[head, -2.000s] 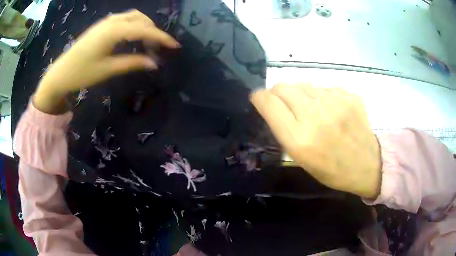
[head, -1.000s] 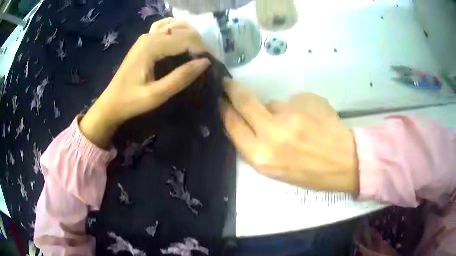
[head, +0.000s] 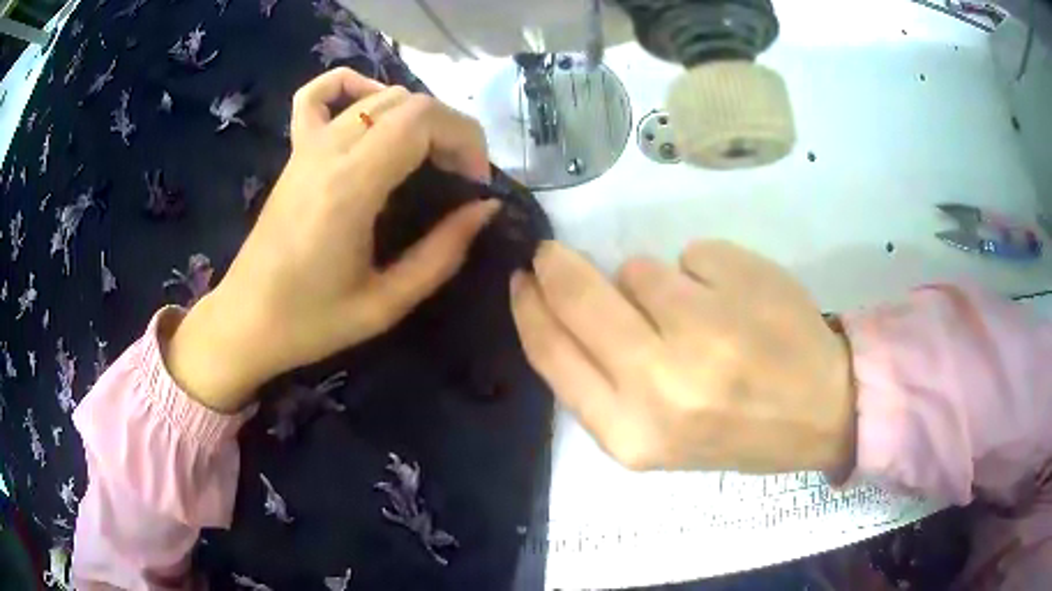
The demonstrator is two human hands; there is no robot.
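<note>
A dark sheer panel (head: 461,358) with small mauve leaf motifs covers the left side and hangs over the table's front. My left hand (head: 346,231) pinches the panel's right edge between thumb and index finger, just below the needle plate. My right hand (head: 704,358) holds the same edge a little lower, with thumb and index fingertips together on it. The presser foot and needle (head: 540,104) stand above the round shiny needle plate (head: 594,116), beyond the fabric edge. The fabric is not under the foot.
A cream ribbed knob (head: 733,113) hangs below the machine head (head: 461,17). A small round metal disc (head: 658,136) lies beside the needle plate. Thread snips (head: 990,231) lie on the table at the right. A printed ruler scale (head: 738,496) runs along the front edge.
The panel has swung left, baring the needle plate. Both hands have come together at its edge, my left hand closing on it. The machine head and knob have come into view.
</note>
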